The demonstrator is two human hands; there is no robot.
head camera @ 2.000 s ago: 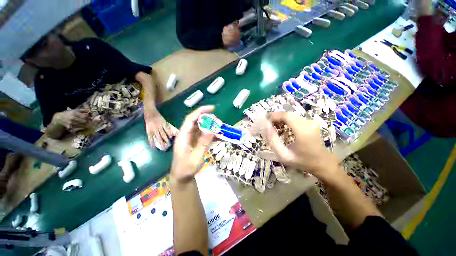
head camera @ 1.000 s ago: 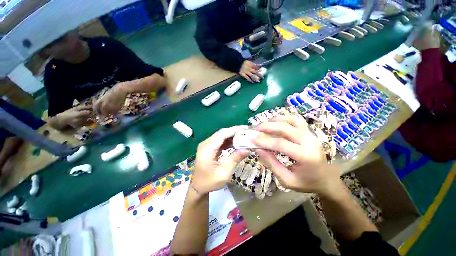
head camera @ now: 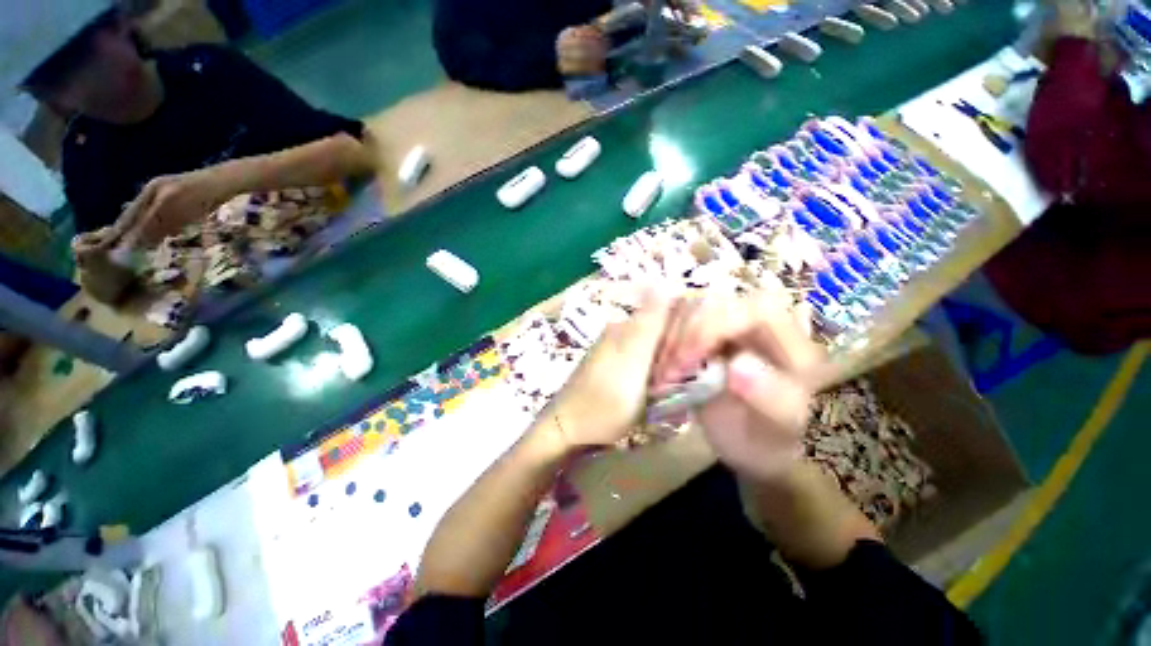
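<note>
A whitish housing (head camera: 688, 394) is held between my two hands in front of my body, partly hidden by the fingers and blurred. My left hand (head camera: 619, 379) is on its left side. My right hand (head camera: 767, 391) is closed around its right side, thumb on top. Beyond the hands lies a heap of cream inner parts (head camera: 656, 261). Rows of blue-faced subassemblies (head camera: 871, 221) lie to the right of the heap. Small dark green round pads (head camera: 417, 406) lie on the printed sheet (head camera: 366, 555) at the left.
The green conveyor belt (head camera: 391, 271) carries several white housings. An open carton (head camera: 978, 429) of loose parts stands at the right. A person in black (head camera: 202, 114) works across the belt; another in dark red sits at the right, near pliers (head camera: 991, 124).
Two seconds ago my left hand held an open, blue-faced piece; one second ago both hands held a white housing. Now they hold it lower and tilted. The person opposite has drawn a hand back from the belt.
</note>
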